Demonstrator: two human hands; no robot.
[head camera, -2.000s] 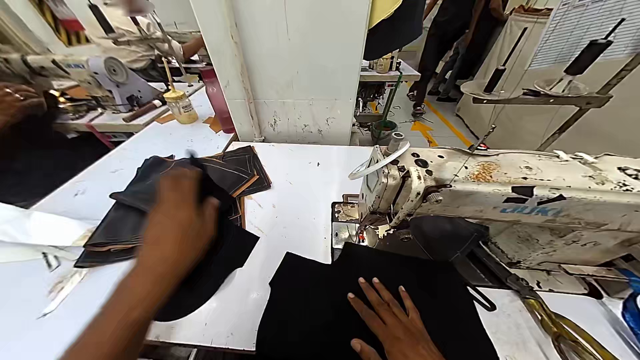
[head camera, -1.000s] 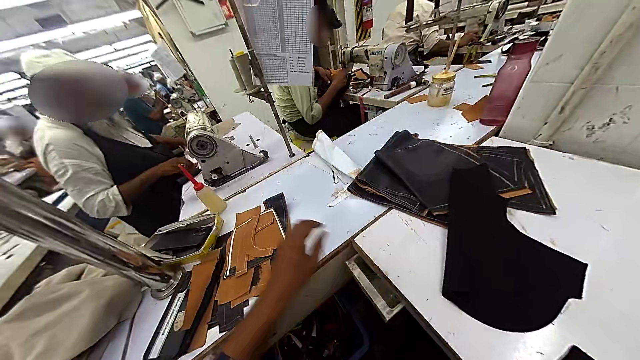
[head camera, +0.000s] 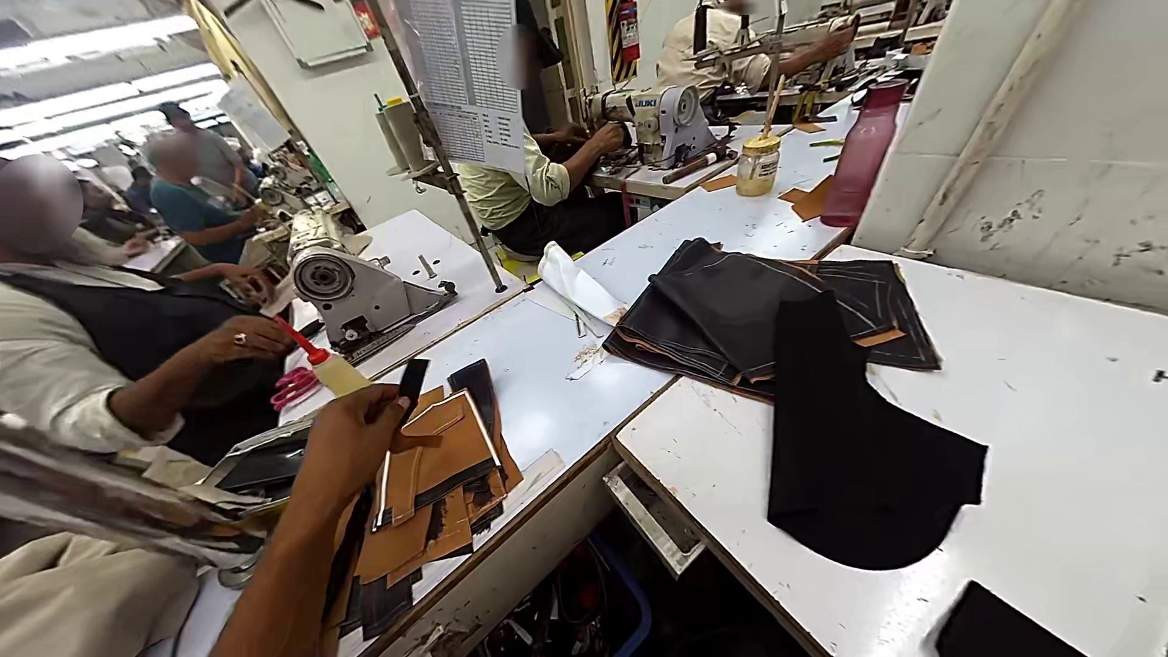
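Observation:
My left hand pinches a small black strip between thumb and fingers, above a pile of tan and black cut pieces on the left table. A curved black fabric piece lies flat on the white table at the right, its upper end over a stack of dark leather-like pieces. The corner of another black piece shows at the bottom right. My right hand is out of view.
A co-worker's hand is near a red-tipped bottle and a sewing machine. Further back stand a glue jar and a maroon bottle. An open drawer sits under the table edge; a metal pole crosses the lower left.
The view has swung far left from the sewing machine. My left hand has left the dark stack, reached the tan pile and now holds a black strip. My right hand has gone out of view.

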